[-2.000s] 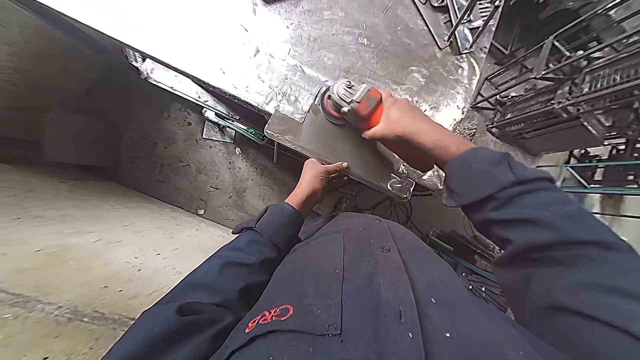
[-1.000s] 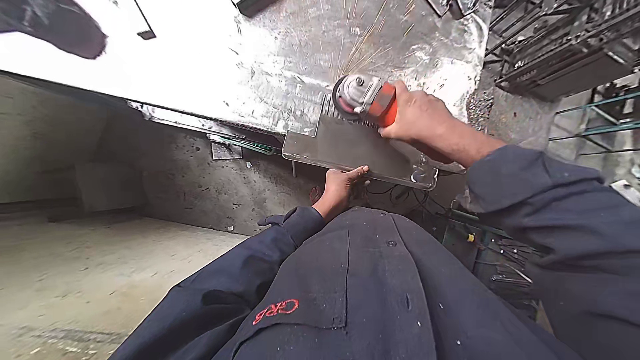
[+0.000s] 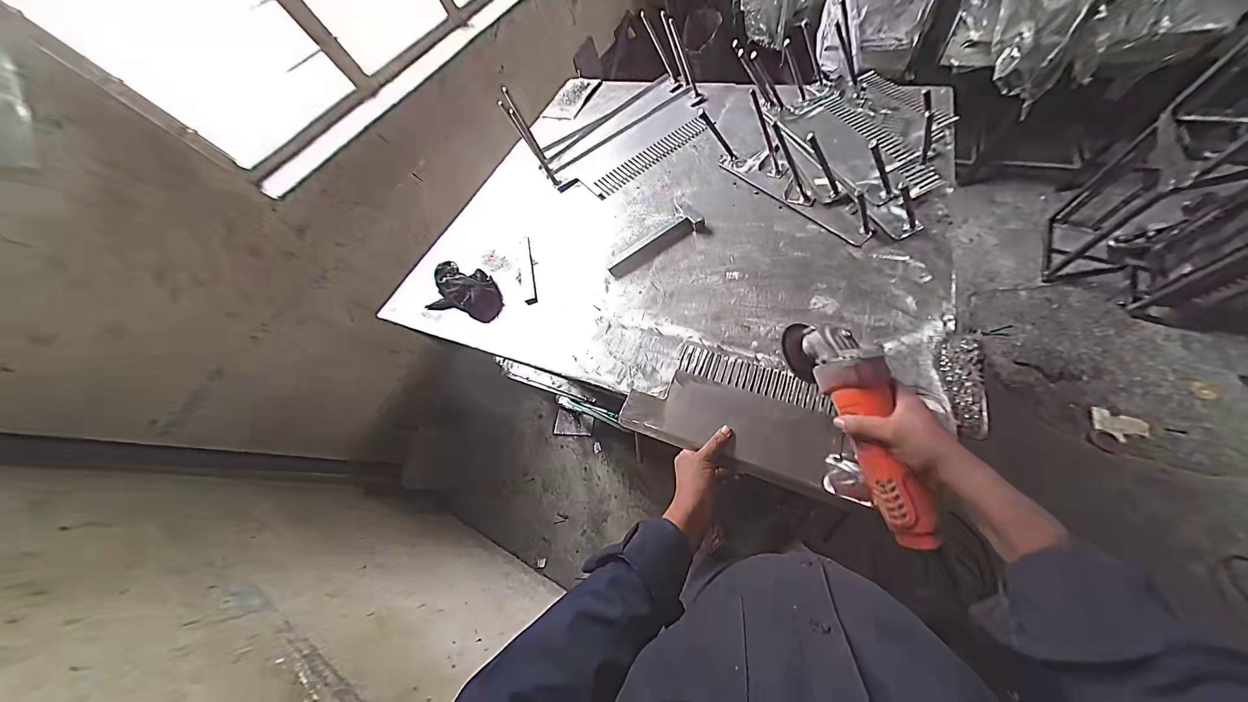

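Note:
My right hand (image 3: 902, 429) is closed around the orange body of an angle grinder (image 3: 868, 419), whose disc is at the right end of a row of slots. The slots run along the far side of a flat grey metal plate (image 3: 741, 419), which lies at the near edge of the metal-topped table (image 3: 829, 273) and overhangs it. My left hand (image 3: 700, 478) grips the plate's near edge, thumb on top and fingers hidden underneath. Clear plastic (image 3: 846, 478) is by the plate's right end, below the grinder.
A short metal bar (image 3: 653, 246), a thin strip (image 3: 531, 271) and a black object (image 3: 468, 291) lie on the table. Slotted plates with upright rods (image 3: 795, 171) stand at its far side. Metal frames (image 3: 1160, 195) are at the right, a wall (image 3: 341, 244) at the left.
The view has tilted up to show the whole table. The grinder has shifted to the plate's right end, with its body turned toward me. Sparks seen one second ago no longer show.

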